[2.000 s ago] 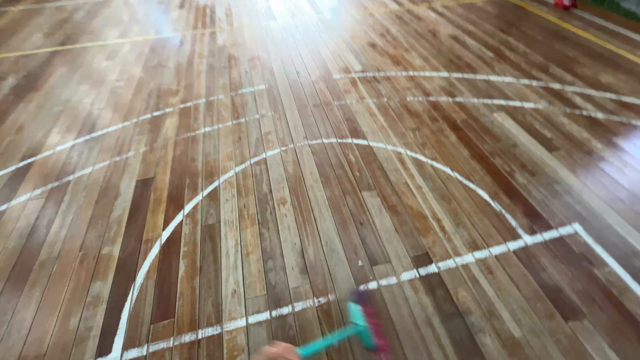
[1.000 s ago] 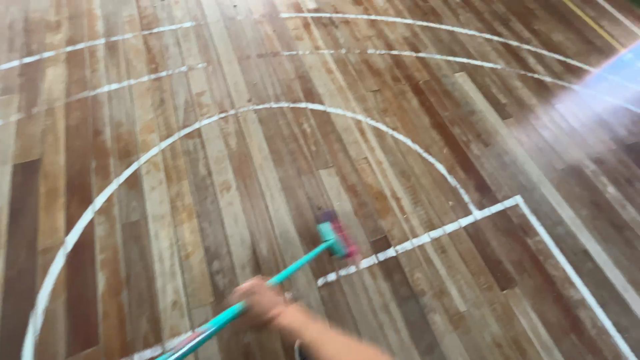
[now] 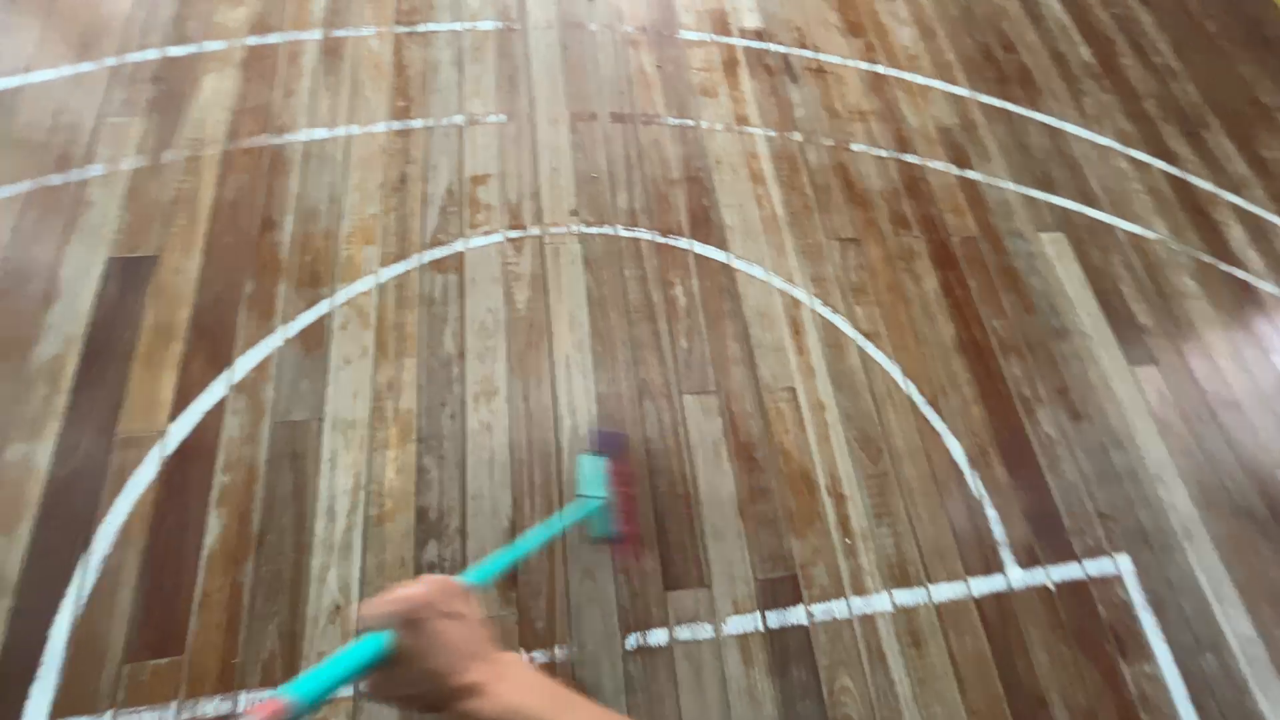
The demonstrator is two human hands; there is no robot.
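My right hand (image 3: 435, 640) is closed around the turquoise handle of a broom (image 3: 535, 545) at the lower middle of the view. The handle slants from the bottom left up to the broom head (image 3: 597, 490), which has a turquoise block and blurred purple and pink-red bristles. The head is at the wooden plank floor (image 3: 500, 400), inside a white painted half circle; whether the bristles touch the floor cannot be told. At the lower left, a reddish part of the handle runs to the frame's edge. My left hand is not visible.
Worn planks carry a white half-circle line (image 3: 605, 230), a straight white line (image 3: 890, 600) with a corner at the right, and broken curved lines (image 3: 400, 125) farther off. Light glares off the floor at the right.
My right hand, low at the frame's edge two seconds ago, now shows more fully on the handle. The broom head is now inside the half circle, farther from the straight line than two seconds ago.
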